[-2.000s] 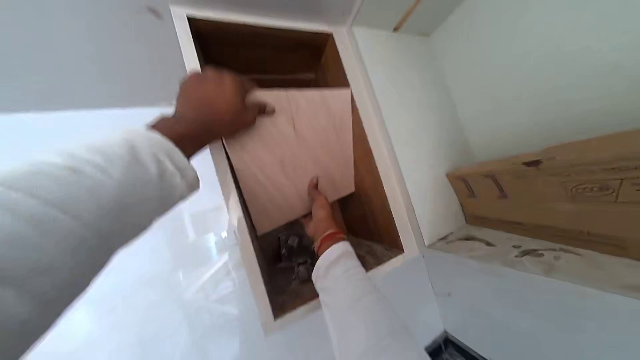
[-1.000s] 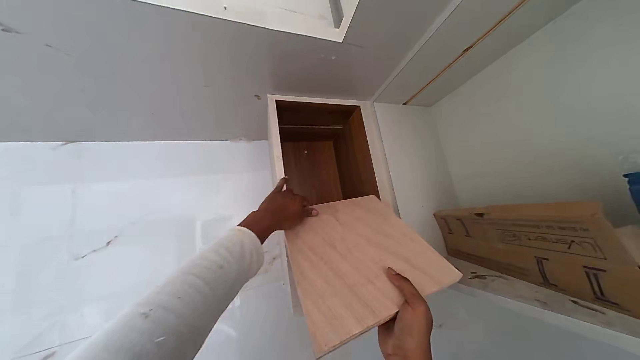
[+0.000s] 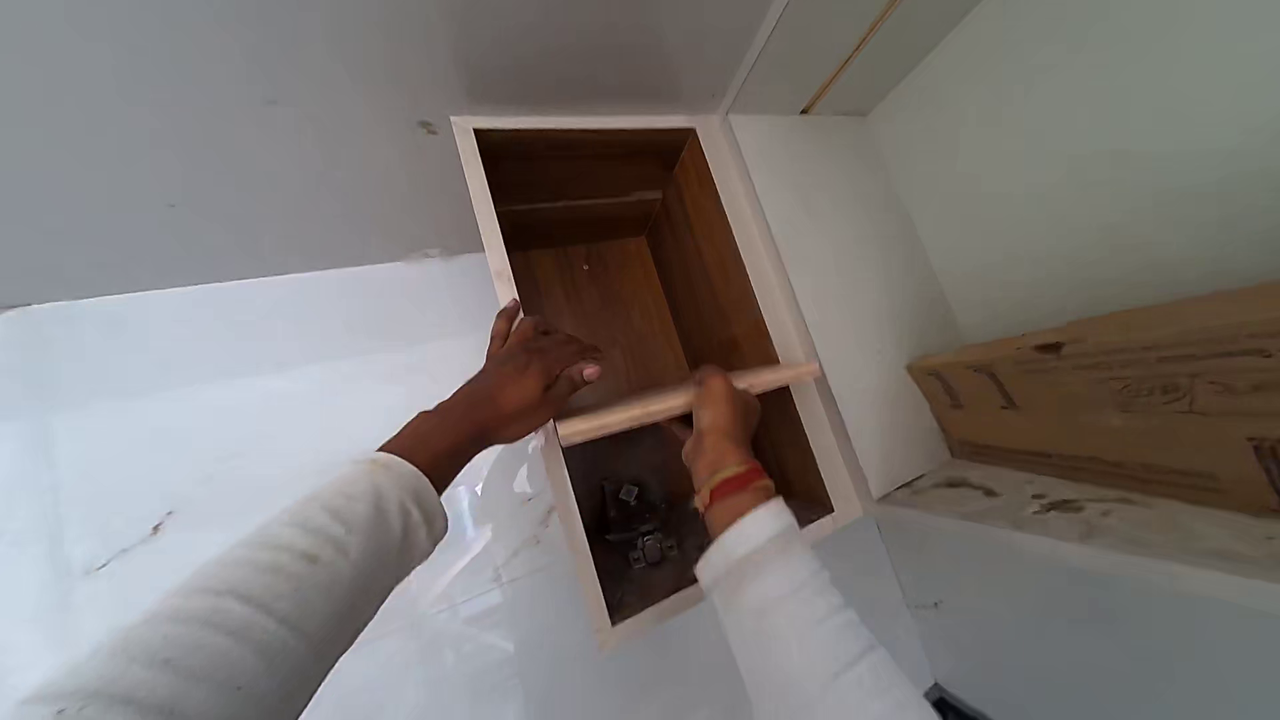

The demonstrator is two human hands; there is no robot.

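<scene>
A plywood board (image 3: pixel 640 408) lies edge-on across the opening of a wood-lined cabinet (image 3: pixel 740 270) with a pale frame. Its right end overlaps the frame's right side, and its left end is at the left side. My right hand (image 3: pixel 722 415), with a red and yellow band at the wrist, grips the board's front edge right of its middle. My left hand (image 3: pixel 535 375) is at the frame's left side, just above the board's left end, fingers apart; whether it touches the board I cannot tell. Metal hinges (image 3: pixel 645 535) lie in the bottom of the cabinet below the board.
A long cardboard box (image 3: pixel 1110 390) rests on a stained ledge (image 3: pixel 1060 500) at the right. White glossy panelling (image 3: pixel 250 370) stands left of the cabinet, and a grey surface (image 3: pixel 250 130) runs above it. A dark object (image 3: pixel 955 702) shows at the bottom right edge.
The board has turned from its broad face showing to edge-on across the opening. My right hand has moved from the board's lower corner in front of the cabinet to its front edge.
</scene>
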